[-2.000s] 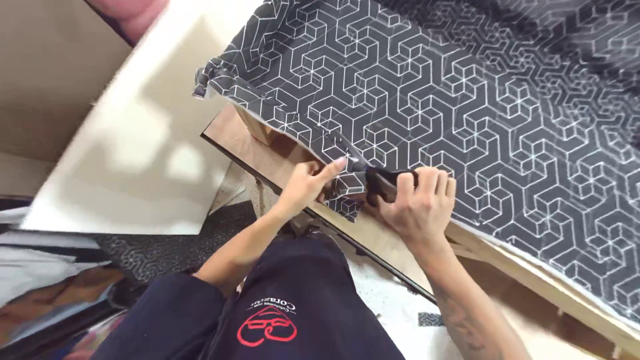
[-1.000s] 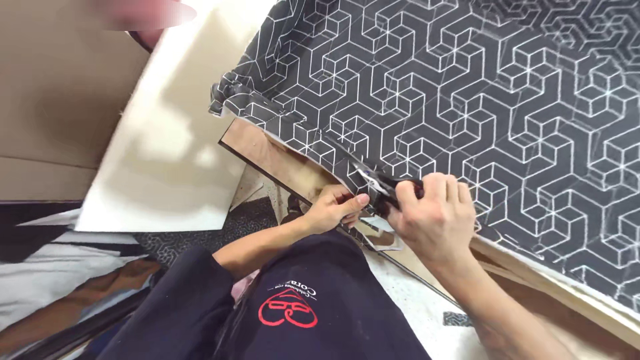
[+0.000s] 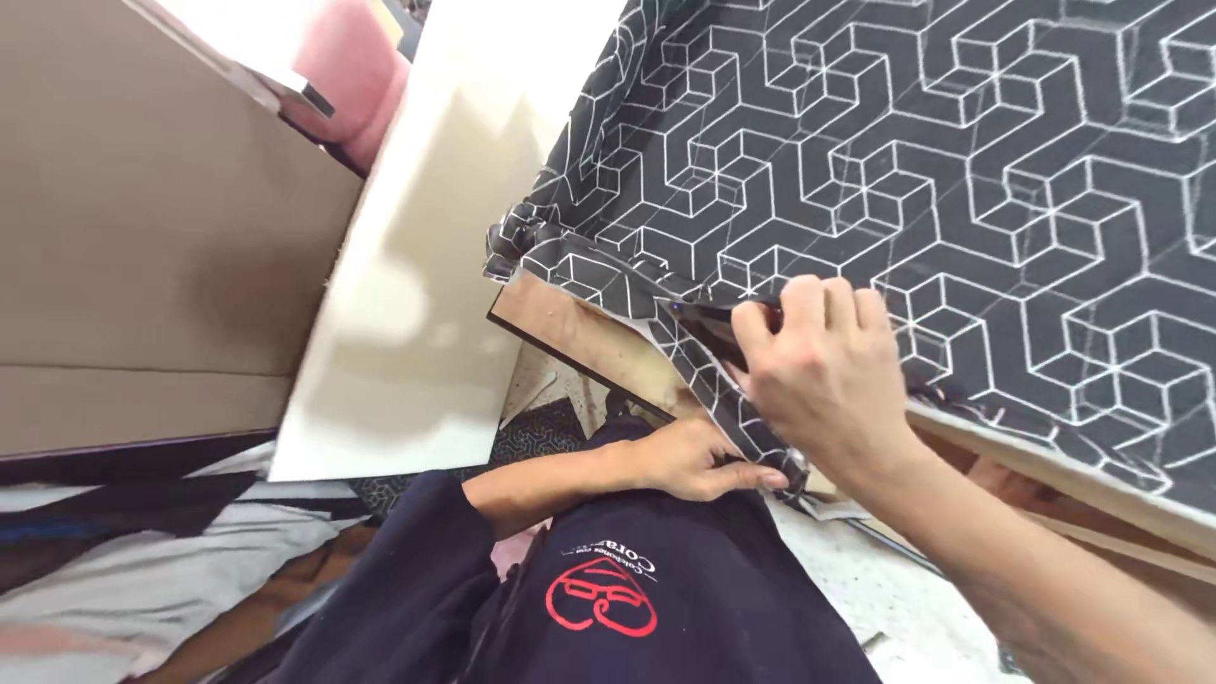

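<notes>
Black fabric with a white geometric pattern [image 3: 855, 180] covers a wooden frame [image 3: 1073, 475]. My right hand [image 3: 826, 361] is closed on dark-handled scissors [image 3: 708, 328], whose blades lie at the fabric's edge, left of the hand. A narrow strip of the same fabric [image 3: 708, 380] hangs from the cut toward me. Below and left of the scissors, my left hand [image 3: 703, 463] holds the strip's lower end between thumb and fingers. A bare wooden part of the frame [image 3: 589, 342] shows under the fabric's edge.
A large white panel [image 3: 418, 285] leans at the left, beside a brown board [image 3: 161, 218]. Patterned fabric scraps [image 3: 541, 432] lie on the floor. Piled cloth [image 3: 209, 560] is at the lower left. Part of a person in pink [image 3: 356, 81] shows behind the panel.
The scissors' blades have moved left along the fabric's edge, and a longer strip now hangs loose. My left hand has moved down, away from the blades, with the strip's end.
</notes>
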